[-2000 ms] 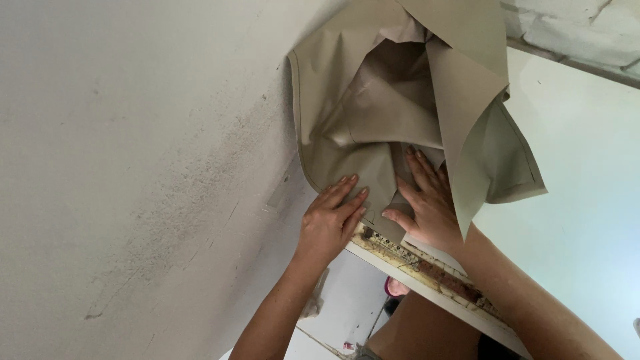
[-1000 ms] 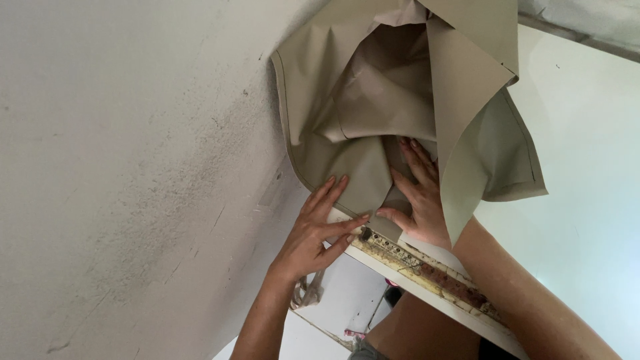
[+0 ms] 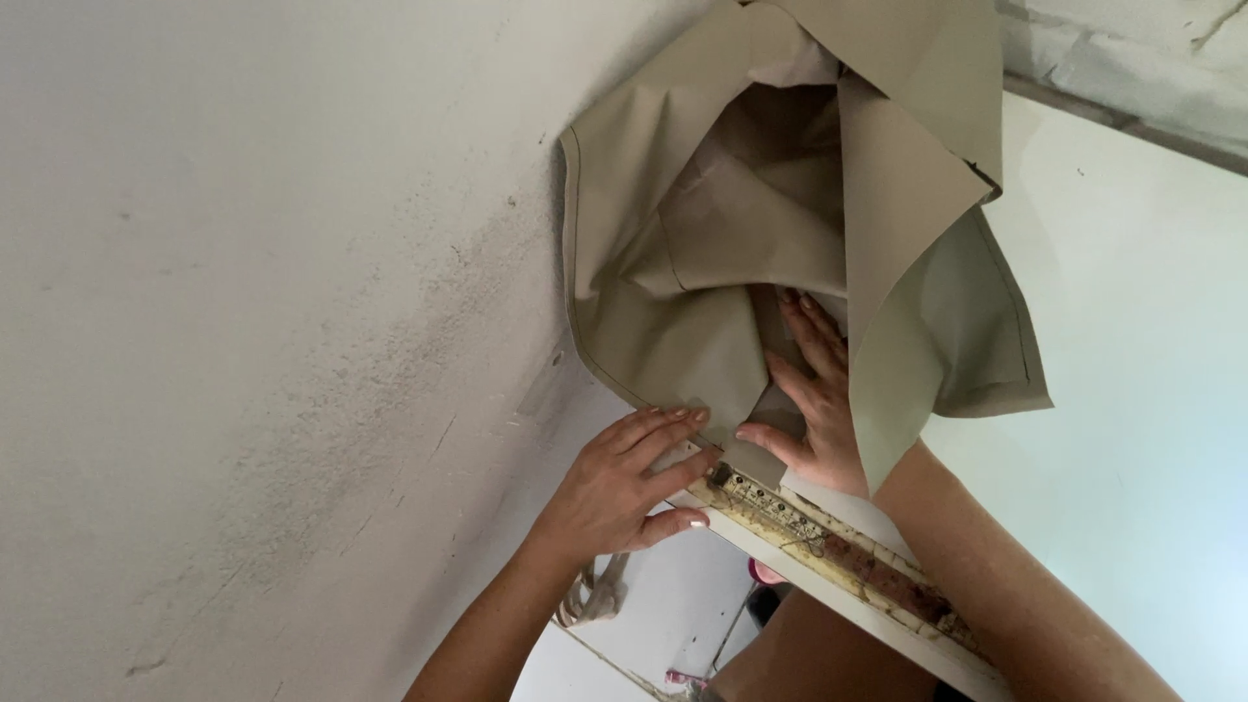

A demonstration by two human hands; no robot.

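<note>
A large piece of olive-tan sheet material [image 3: 673,341], with dark stitching along its edges, lies folded and bunched over the white table. My left hand [image 3: 634,478] rests on its lower left edge at the table's corner, fingertips on the material and thumb over the table edge. Inside the folds, my right hand [image 3: 814,409] lies flat with spread fingers on an inner layer; a hanging flap hides part of the hand and wrist. A worn, stained measuring strip [image 3: 829,551] runs along the near table edge, just below both hands.
A scuffed white wall [image 3: 341,292] stands close on the left. The white tabletop [image 3: 1150,341] extends right, to a rough wall [image 3: 1121,58] at the back. Below the edge are the tiled floor [image 3: 673,595], a light-coloured bundle [image 3: 600,590] and the person's leg [image 3: 829,643].
My left hand has shifted along the near edge of the material, its fingers now closer together than one second ago. My right hand stays inside the folds.
</note>
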